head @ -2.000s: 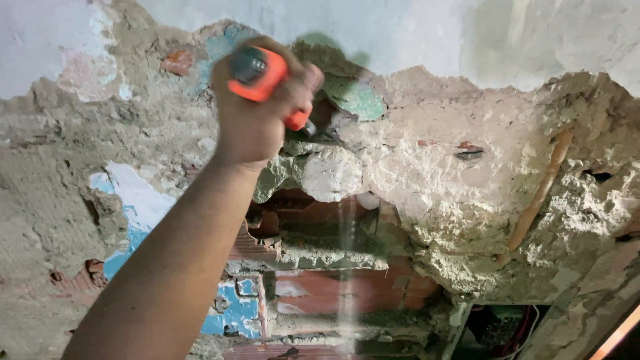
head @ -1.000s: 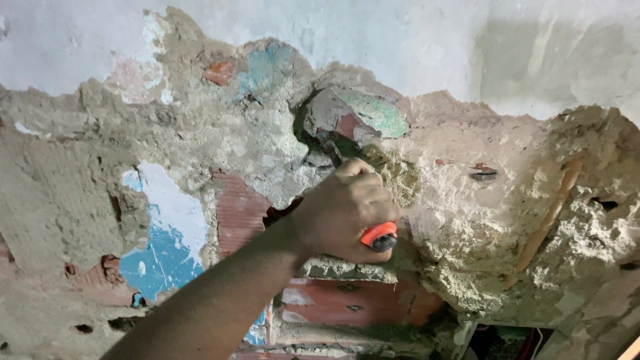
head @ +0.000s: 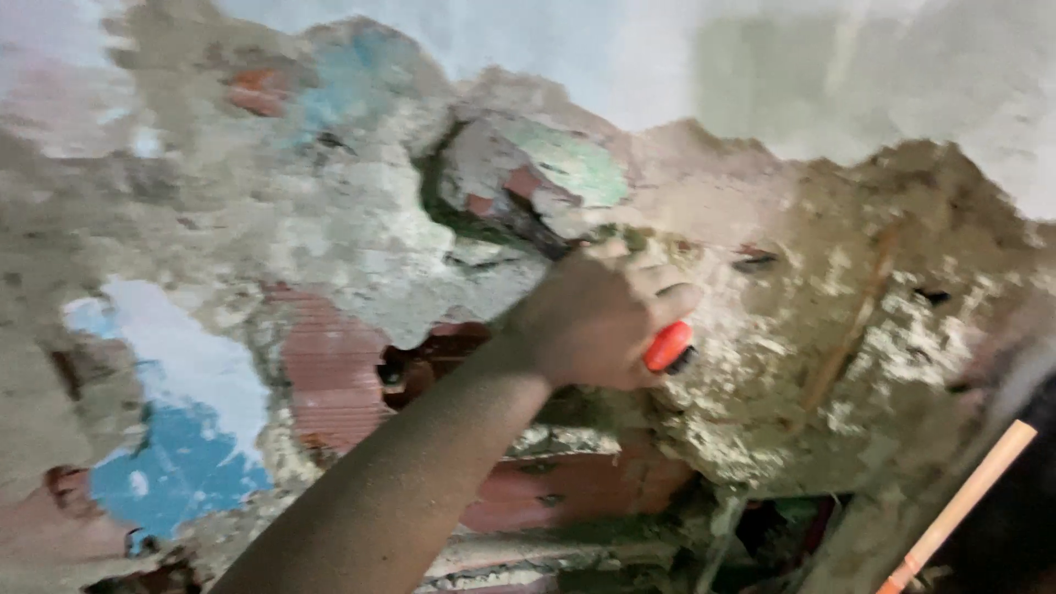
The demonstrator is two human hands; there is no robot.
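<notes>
My left hand is wrapped around a hand tool with an orange and black handle; whether it is a chisel or a screwdriver cannot be told. Its dark shaft points up and left from the fist, towards a loose-looking lump of masonry with green paint on its right part. A dark gap runs around the lump's left and lower edge. The tool's tip is not clear against the lump. My right hand is out of view.
Broken plaster surrounds ribbed red hollow brick and a blue painted patch. Under my forearm are open brick cavities. A dark recess lies lower right, near a light wooden stick with an orange lower part.
My left hand has come down from the upper wall with the tool, to below and right of the lump. The wooden stick now shows more fully at the lower right.
</notes>
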